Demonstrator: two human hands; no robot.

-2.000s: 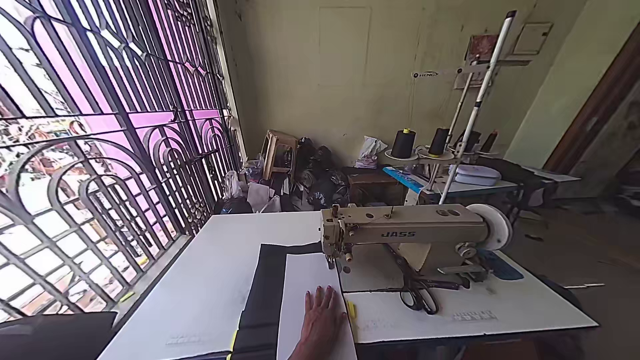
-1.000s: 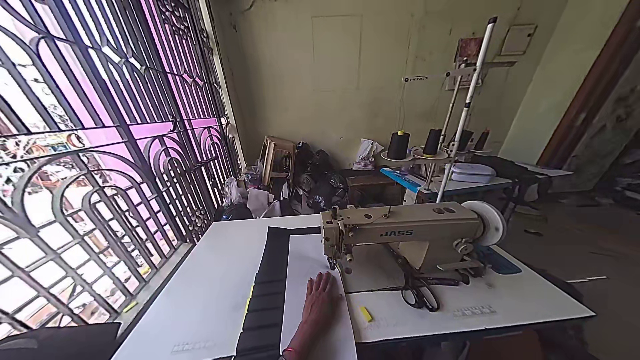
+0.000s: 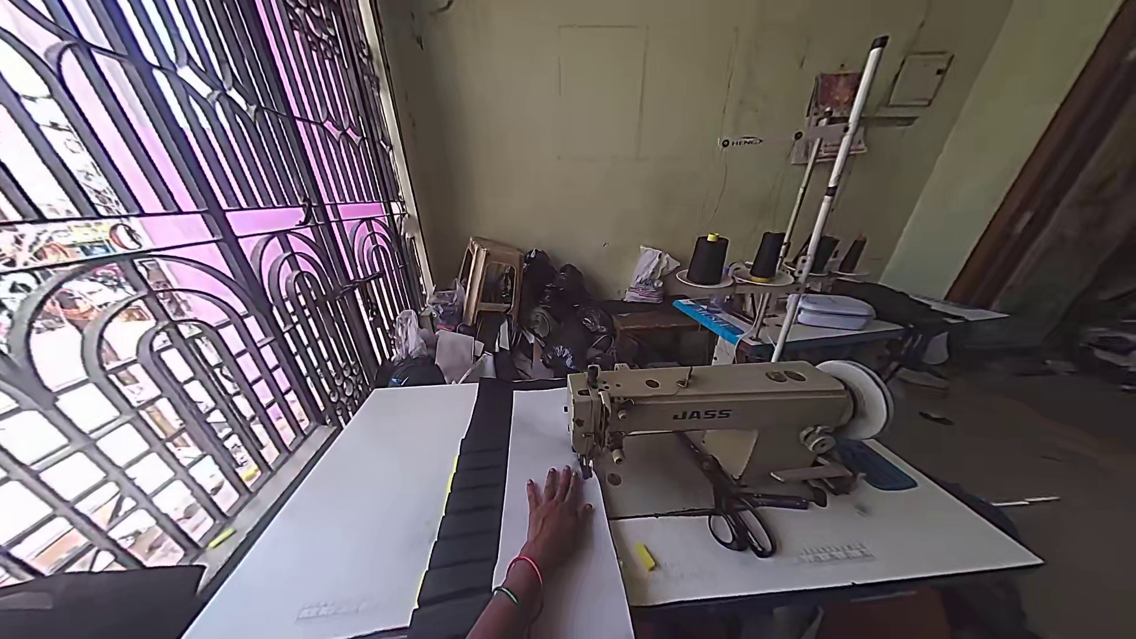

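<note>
My left hand (image 3: 555,524) lies palm down, fingers slightly apart, on a long white sheet (image 3: 532,435). Its fingertips are just left of and nearer than the presser foot (image 3: 584,466) of a beige sewing machine (image 3: 719,399). The sheet's right edge runs by the foot; whether the foot presses on it I cannot tell. Beneath and left of the sheet shows black material (image 3: 466,515) with crosswise folds and a thin yellow left edge. Dark-handled scissors (image 3: 744,524) rest right of the needle area. A small yellow piece (image 3: 644,556) lies right of the sheet. My right hand is out of view.
The white machine table (image 3: 355,479) reaches close to a metal window grille (image 3: 222,222) at left. Beyond it are black bags (image 3: 572,319), a stool (image 3: 491,280) and a stand with black thread cones (image 3: 708,259). The machine's handwheel (image 3: 856,399) is at its right end.
The white sheet and black material have moved away from me, past the needle area toward the table's far edge. My left hand has moved forward with them, still flat on the sheet.
</note>
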